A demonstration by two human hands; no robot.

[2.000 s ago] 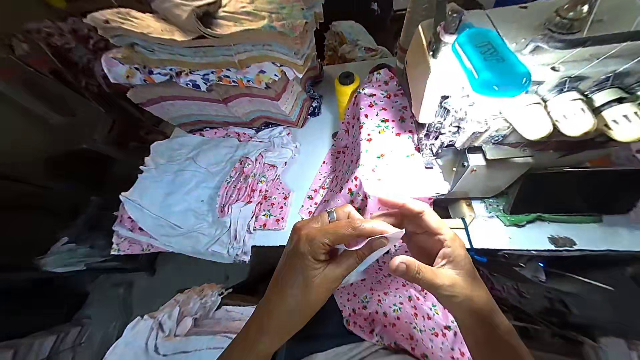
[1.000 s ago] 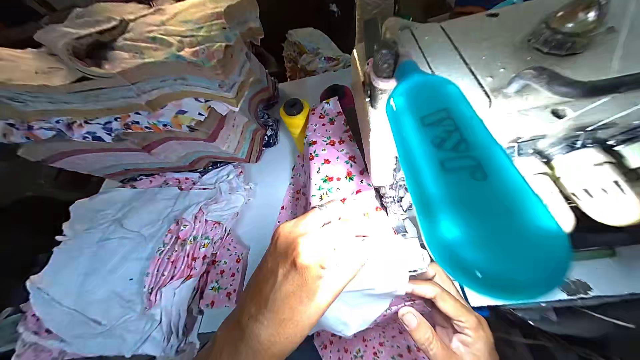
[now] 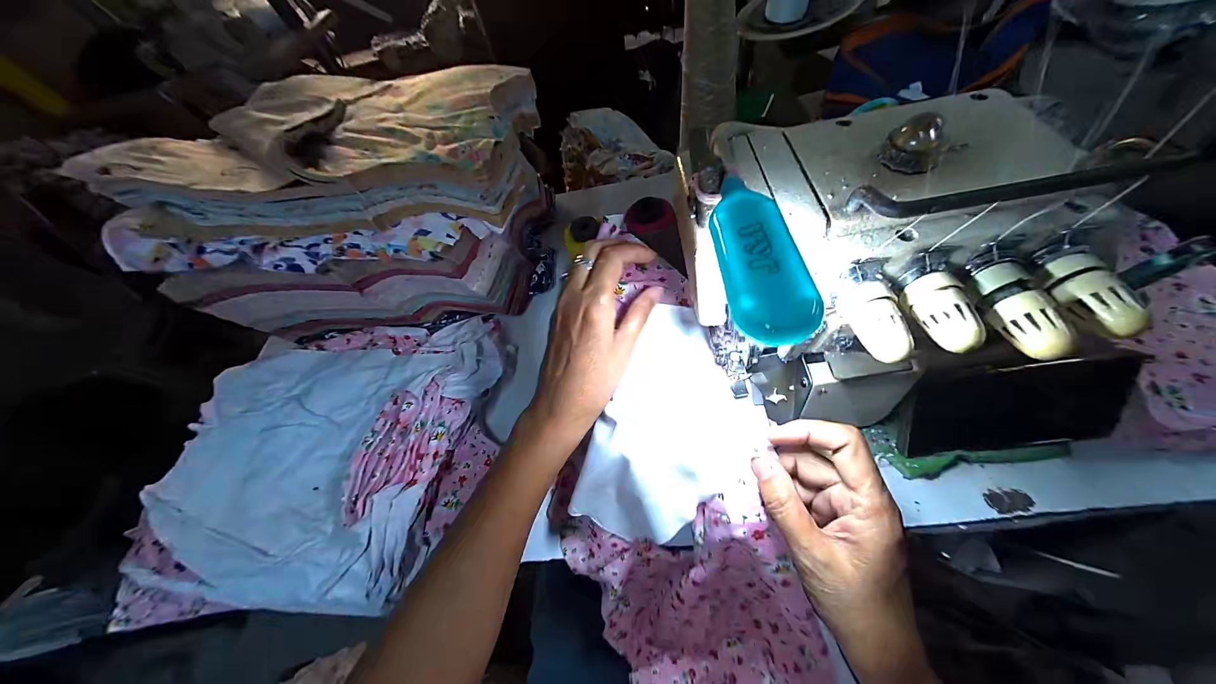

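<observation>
A white fabric piece (image 3: 665,427) lies over pink floral fabric (image 3: 712,598) beside the presser foot and needle area (image 3: 741,375) of an overlock sewing machine (image 3: 817,190). My left hand (image 3: 598,332) rests at the upper left edge of the white piece, thumb and fingers apart, over the pink fabric. With thumb and forefinger, my right hand (image 3: 836,503) pinches the edge of the fabric just in front of the needle area. A teal translucent guard (image 3: 765,261) bearing writing hangs at the machine's head. Strong light washes out part of the white piece.
At the left stands a tall stack of folded fabric pieces (image 3: 380,190), with white cloth (image 3: 275,475) and pink floral pieces in front. A yellow cone (image 3: 581,231) and a dark red cone (image 3: 651,217) stand behind my left hand. Cream tension knobs (image 3: 1026,318) line the machine's front.
My left hand has moved up and away from my right hand, onto the far part of the fabric. The white piece now lies spread beside the needle area. The view has shifted back from the teal guard.
</observation>
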